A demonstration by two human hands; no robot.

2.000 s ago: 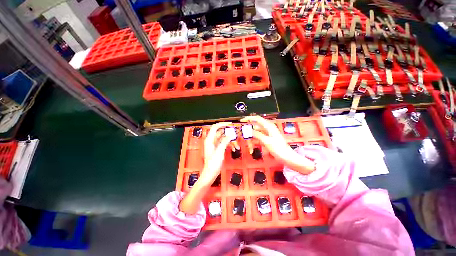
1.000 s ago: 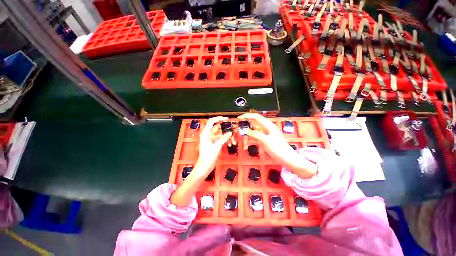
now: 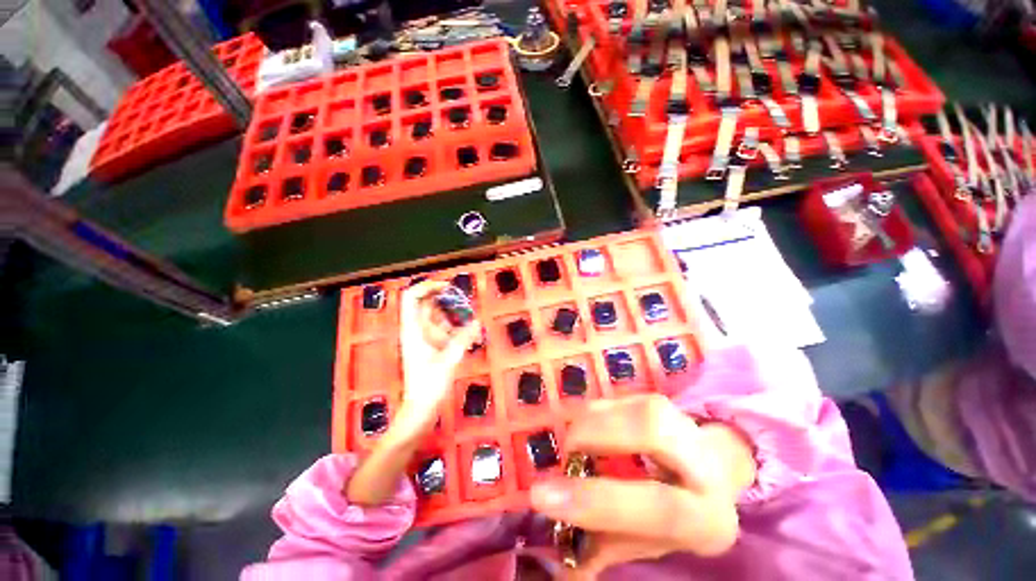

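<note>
The orange-red working tray lies in front of me, with dark watch heads in most pockets. My left hand pinches a watch head above the tray's upper left part. My right hand is raised close to the camera over the tray's lower right. It grips a small dark piece with a metallic edge, seen edge-on and blurred; it looks like a watch head. The right hand and forearm hide the lower right pockets.
A second compartment tray stands behind on a green board with a ring-like piece. A metal post stands at left. Strapped watches are heaped at right. Right of the tray are a paper sheet and a red parts box.
My hands were side by side over the tray's top, each holding a watch head. My right hand has moved down and closer to the camera; my left stays above the upper left. The view has turned right.
</note>
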